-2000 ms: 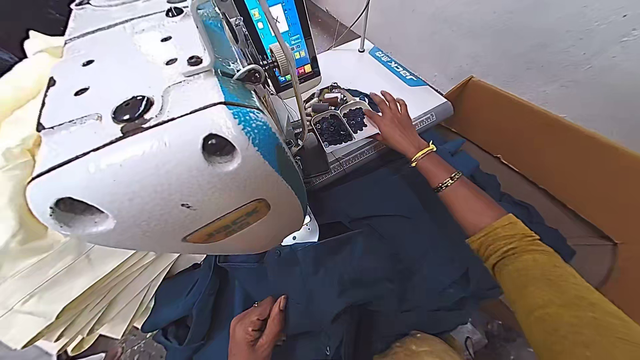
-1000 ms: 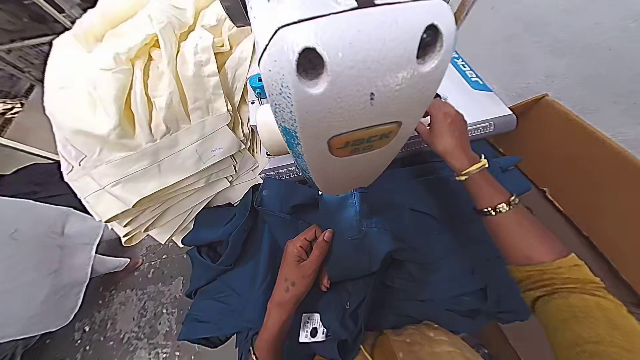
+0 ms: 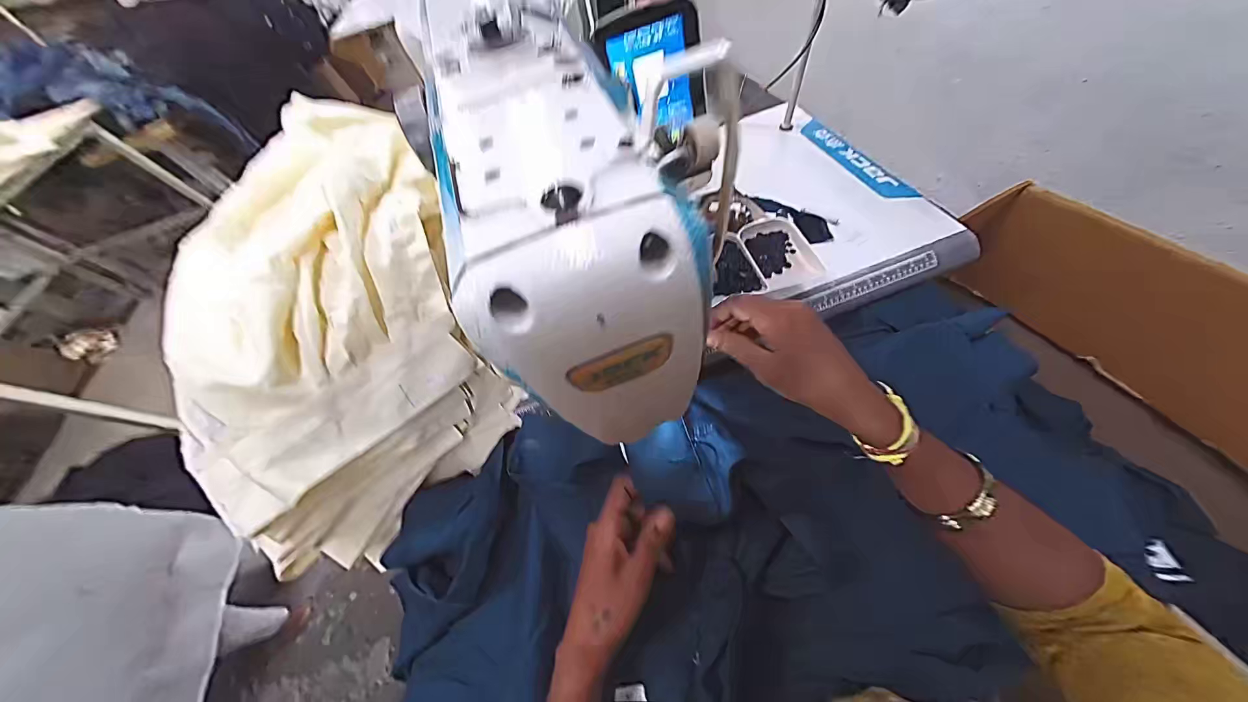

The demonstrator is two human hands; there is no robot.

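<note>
A white Jack sewing machine head (image 3: 585, 283) stands over a navy blue garment (image 3: 799, 546), part of which lies lit beneath it. My left hand (image 3: 624, 565) is on or just above the garment, in front of the needle area, thumb and forefinger apart. Near the right side of the machine head is my right hand (image 3: 770, 346), its fingers bent and fingertips partly hidden; whether it holds something small cannot be told. Behind it, a divided tray (image 3: 804, 263) of small dark buttons rests on the white machine table (image 3: 877, 229).
A stack of cream fabric pieces (image 3: 322, 390) lies left of the machine. At the right is a cardboard box (image 3: 1121, 312). A lit control screen (image 3: 653, 73) stands behind the machine head. White cloth (image 3: 107, 595) is at the lower left.
My right hand has moved from the button tray to beside the machine head. The view has shifted considerably.
</note>
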